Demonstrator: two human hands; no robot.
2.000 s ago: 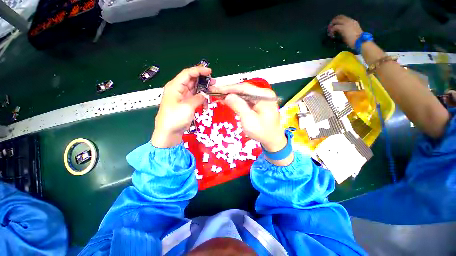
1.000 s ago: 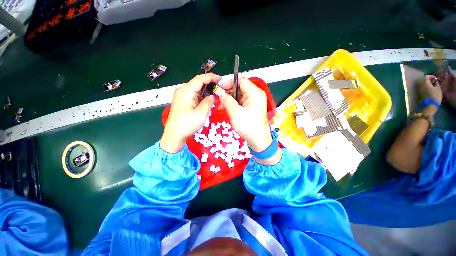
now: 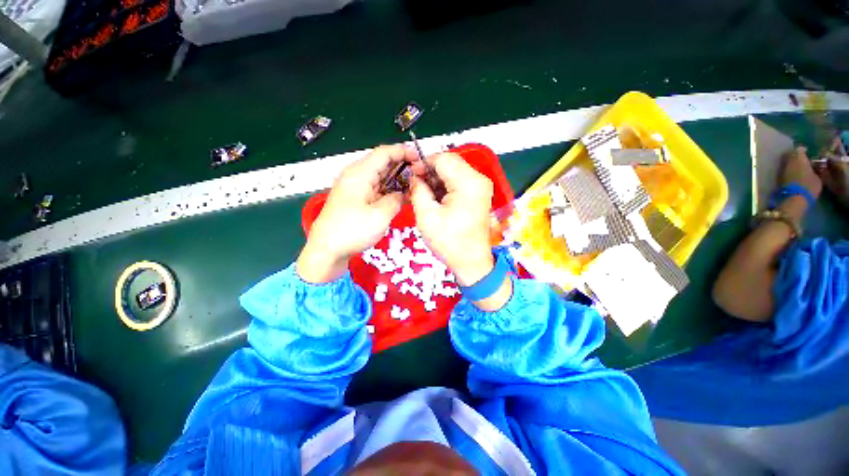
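Note:
My left hand [image 3: 357, 209] holds a small dark electronic module [image 3: 396, 177] in its fingertips, above the far part of the red tray [image 3: 410, 325]. My right hand [image 3: 453, 212] holds the thin grey tweezers [image 3: 418, 147], which point up and away, with its fingertips close beside the module. Whether the right fingers touch the module is too small to tell. Many small white pieces [image 3: 410, 270] lie scattered in the red tray below my hands.
A yellow tray [image 3: 713, 191] with striped and plain sheets is at the right. Modules [image 3: 315, 129] lie on the green conveyor beyond the white strip [image 3: 251, 186]. A tape roll [image 3: 121, 299] circles a module at left. A neighbour's arm [image 3: 759, 265] and pale board [image 3: 765, 163] are far right.
The tweezers have tilted and now show less above my right hand. The belt modules have shifted right. The neighbour's hand has moved slightly.

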